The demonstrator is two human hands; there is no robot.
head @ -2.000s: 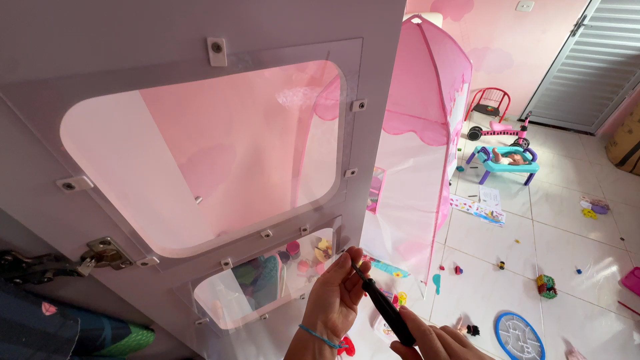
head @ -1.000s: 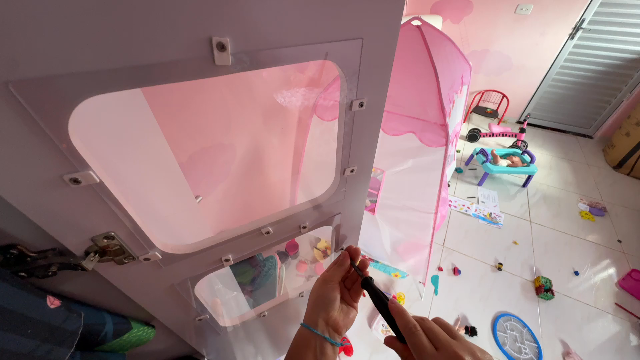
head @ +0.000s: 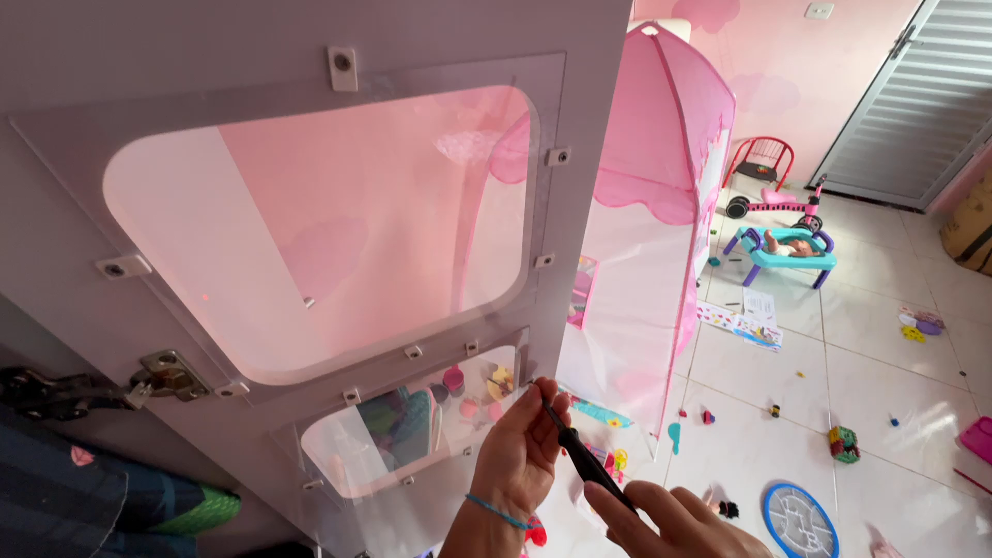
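A grey cabinet door (head: 457, 39) carries a large clear plastic panel (head: 325, 232) over a rounded opening, with small white screwed clips around it. Below it is a smaller clear panel (head: 411, 422), also clipped. My left hand (head: 515, 457), with a blue cord bracelet at the wrist, pinches at the door's right edge beside the small panel; its fingertips are around the tip of a screwdriver. My right hand (head: 674, 519) grips the black handle of the screwdriver (head: 587, 459), its shaft slanting up to the left fingertips. Whatever is between those fingertips is hidden.
A metal hinge (head: 174, 375) is on the door's left edge, beside dark patterned fabric (head: 62, 480). Behind the door stands a pink play tent (head: 651, 155). Toys lie scattered over the white tiles, with a doll in a turquoise toy stand (head: 787, 248), a pink ride-on toy (head: 775, 203) and a red chair (head: 759, 159).
Both hands stay nearly in place, the screwdriver still held between them at the door's edge. The right hand's fingers have shifted slightly on the handle.
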